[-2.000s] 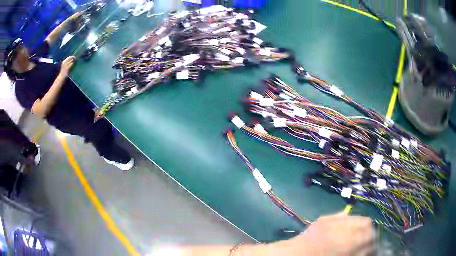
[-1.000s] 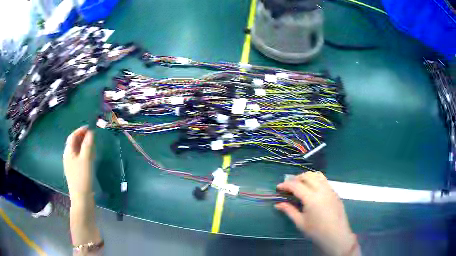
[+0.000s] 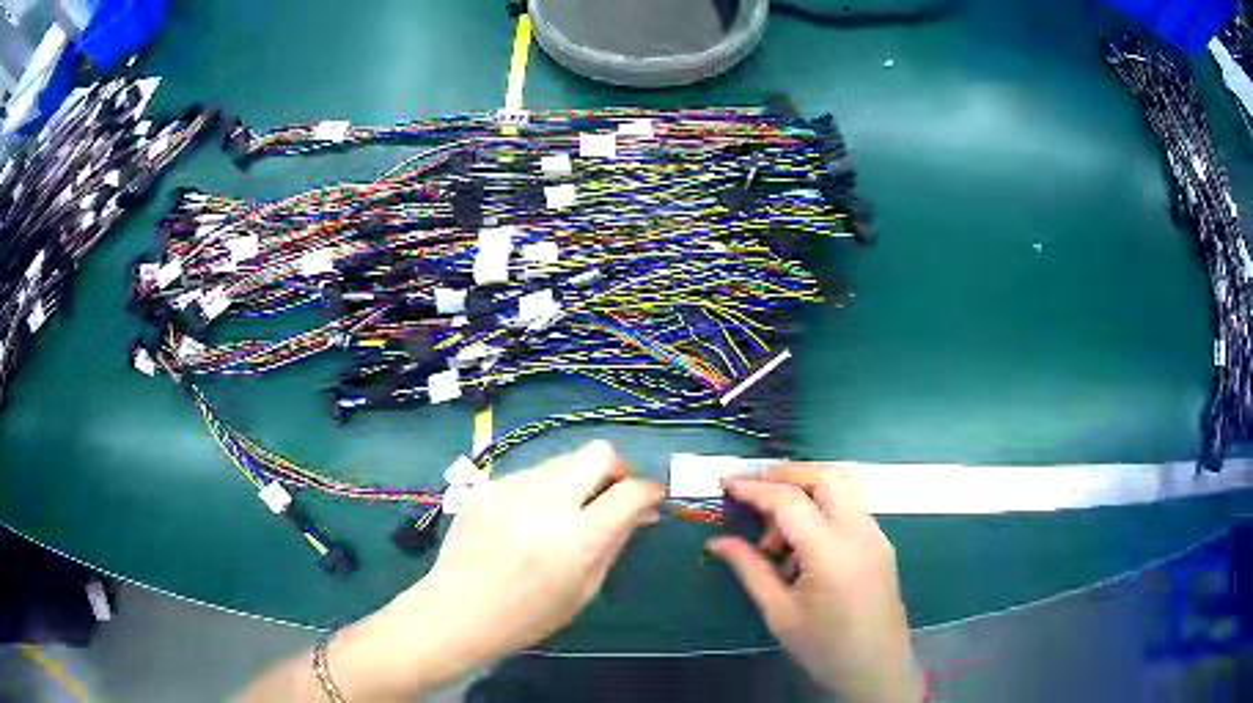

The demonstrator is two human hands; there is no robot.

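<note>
A wire harness lies along the front of the table, its small black plugs and white labels at the left. My left hand lies over its right part, fingertips pinched together on the thin wires. My right hand holds a dark connector housing at the right end of the harness. Short orange and blue wires show between the hands. My fingers hide most of the housing and the wire tips.
A large harness pile lies behind my hands. Another harness bundle is at far left, a narrower one at far right. A long white strip runs right from my hands. A round grey machine stands behind the pile.
The view has turned right and come to face the pile. My left hand has moved from the left, where it was empty, to the harness beside my right hand, which still holds its end.
</note>
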